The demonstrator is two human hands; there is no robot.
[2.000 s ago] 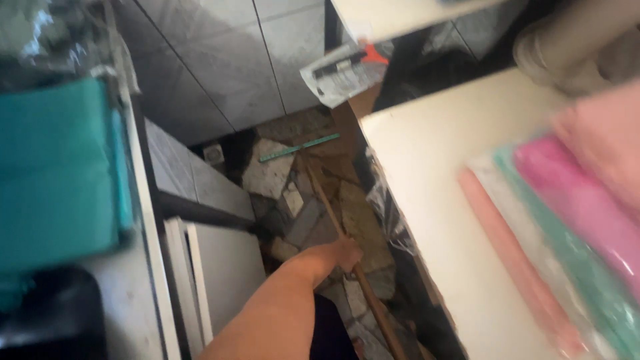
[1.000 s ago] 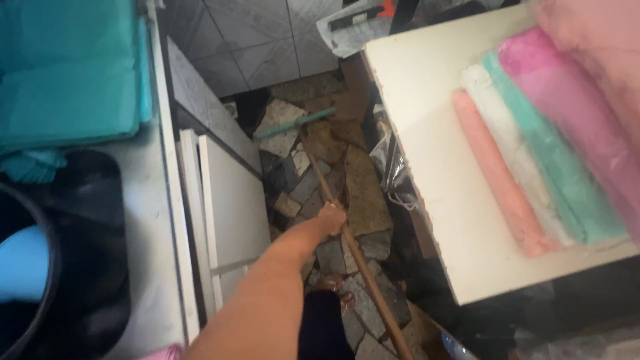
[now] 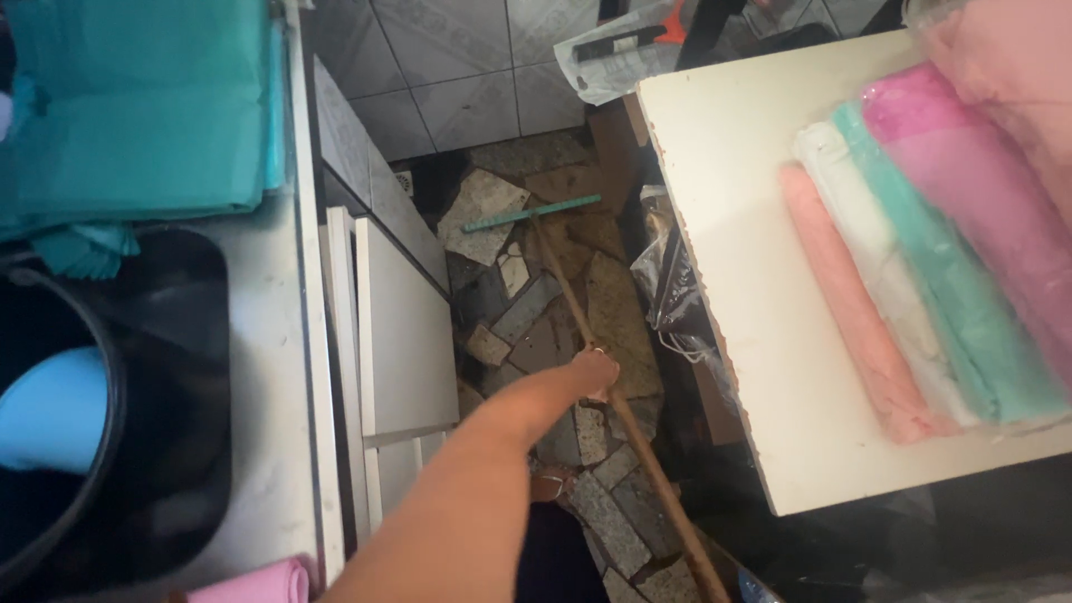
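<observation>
My left hand (image 3: 596, 374) is closed around the long wooden handle (image 3: 649, 456) of a floor squeegee. The handle slants from the lower right up to the thin teal squeegee head (image 3: 532, 214), which lies across a pale stone of the irregular stone floor (image 3: 624, 318). The handle's upper end runs out of the frame at the bottom. My left forearm reaches in from the bottom edge. My right hand is not in view. A foot (image 3: 553, 484) with a thin band shows on the stones below my left hand.
On the left, a metal counter (image 3: 266, 352) holds teal packages (image 3: 142, 109) and a black bucket (image 3: 117, 368) in a sink; white cabinet doors (image 3: 409, 335) stand below. A white tabletop (image 3: 720, 251) with wrapped rolls (image 3: 854, 293) juts in on the right, above plastic bags (image 3: 670, 276). Tiled wall (image 3: 469, 109) ahead.
My left hand has kept its grip on the handle. Against the pale stone, the squeegee head has shifted to the right since one second ago. The view has swung somewhat.
</observation>
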